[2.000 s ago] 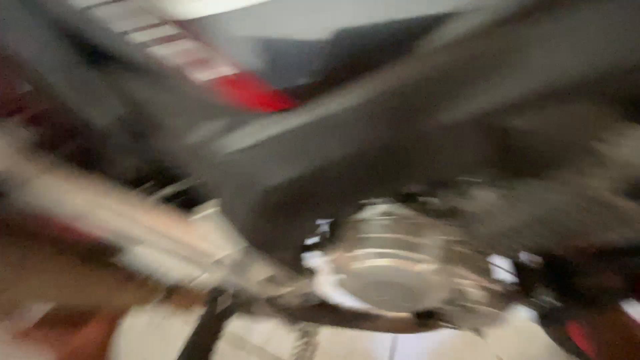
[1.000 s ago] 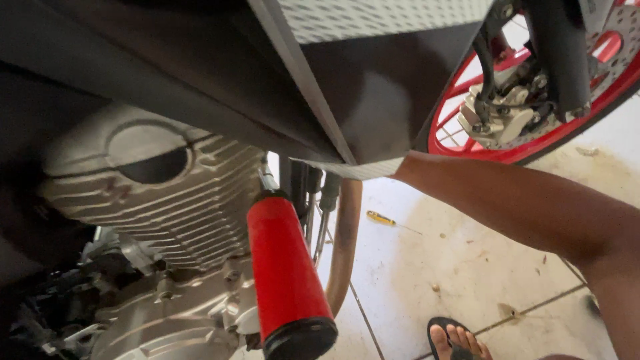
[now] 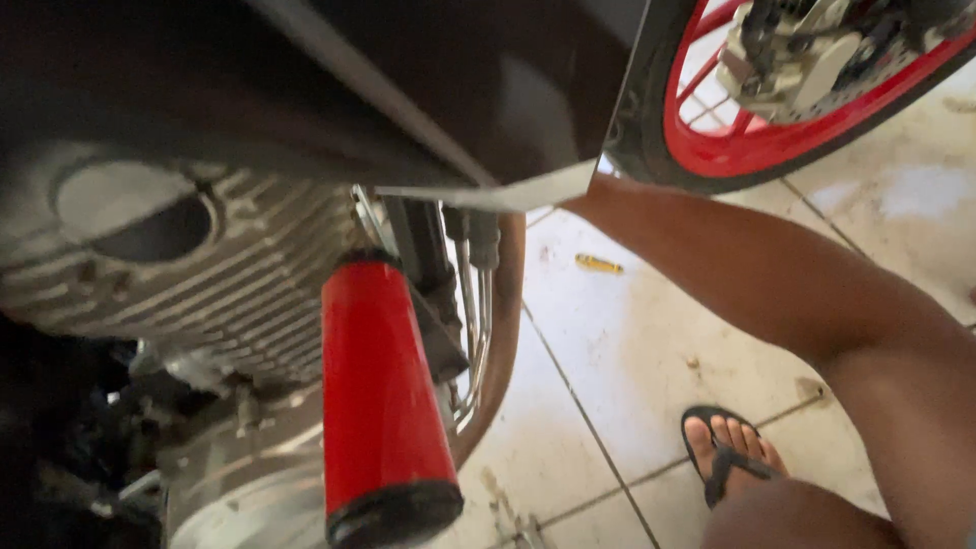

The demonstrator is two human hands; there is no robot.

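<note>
Neither my left hand nor my right hand shows. A bare arm (image 3: 724, 259), bent at the elbow, comes in from the right and passes behind the lower tip of a dark motorcycle fairing (image 3: 564, 91); its hand is hidden there, and which arm it is I cannot tell. Left of it, a red cylindrical crash protector (image 3: 381, 381) with black ends sticks out beside the finned engine cylinder (image 3: 252, 282). Metal rods or tubes (image 3: 476, 328) and a curved brown pipe (image 3: 507, 328) run down behind the protector.
The front wheel's red rim (image 3: 751, 164) and brake caliper (image 3: 808, 69) are at the upper right. A yellow-handled tool (image 3: 598, 264) lies on the stained tile floor (image 3: 640, 366). A foot in a black flip-flop (image 3: 732, 450) stands at the lower right. A round engine cover (image 3: 252, 511) is at the lower left.
The view has swung from a blurred look at the machine to its engine and the floor. The arm reaches behind the fairing now as it did one second ago.
</note>
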